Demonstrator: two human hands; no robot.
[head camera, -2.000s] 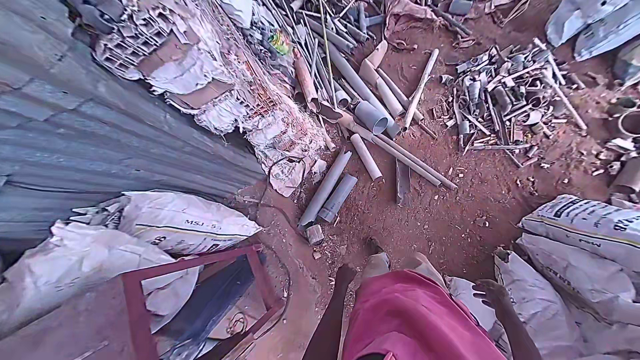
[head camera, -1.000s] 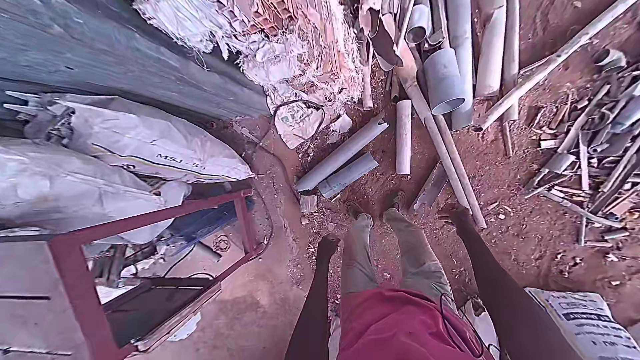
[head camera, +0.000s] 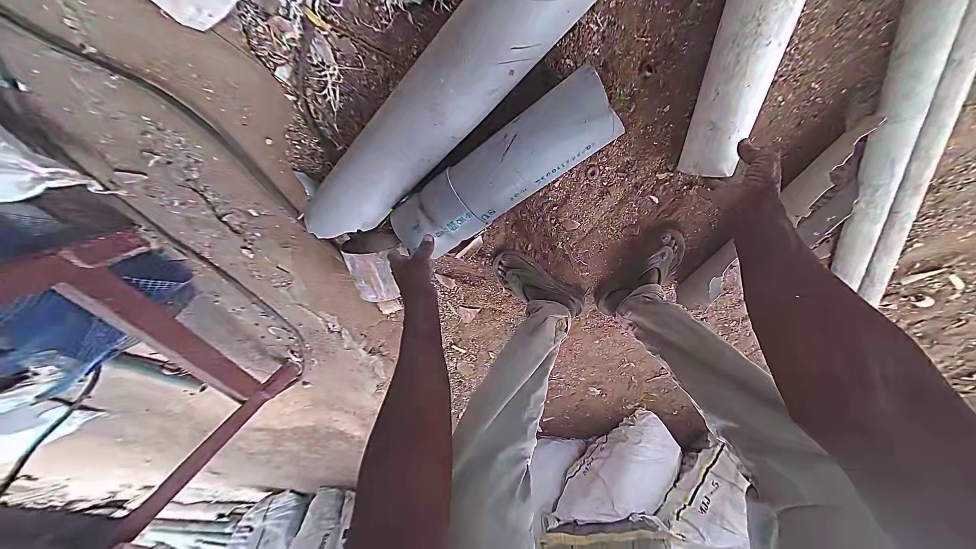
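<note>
My left hand (head camera: 414, 263) is at the near end of a short grey plastic pipe (head camera: 526, 156) bearing writing, with the thumb over its rim; the fingers are mostly hidden. Beside that pipe lies a longer, wider grey pipe (head camera: 442, 114). My right hand (head camera: 755, 179) is at the lower end of another grey pipe (head camera: 743, 84), its thumb or a finger against the pipe's side; whether it grips is unclear. A short, dirty pipe piece (head camera: 371, 274) stands just left of my left hand.
Split pipe (head camera: 820, 179) and long thin pipes (head camera: 900, 152) lie at the right. A red metal frame (head camera: 160, 328) stands at the left over blue netting (head camera: 114, 313). White sacks (head camera: 621, 469) lie behind my feet. A cable crosses the ground at the left.
The view has moved much closer to the ground. My hands have reached down to the pipes; one second ago both were apart from the short grey pipe.
</note>
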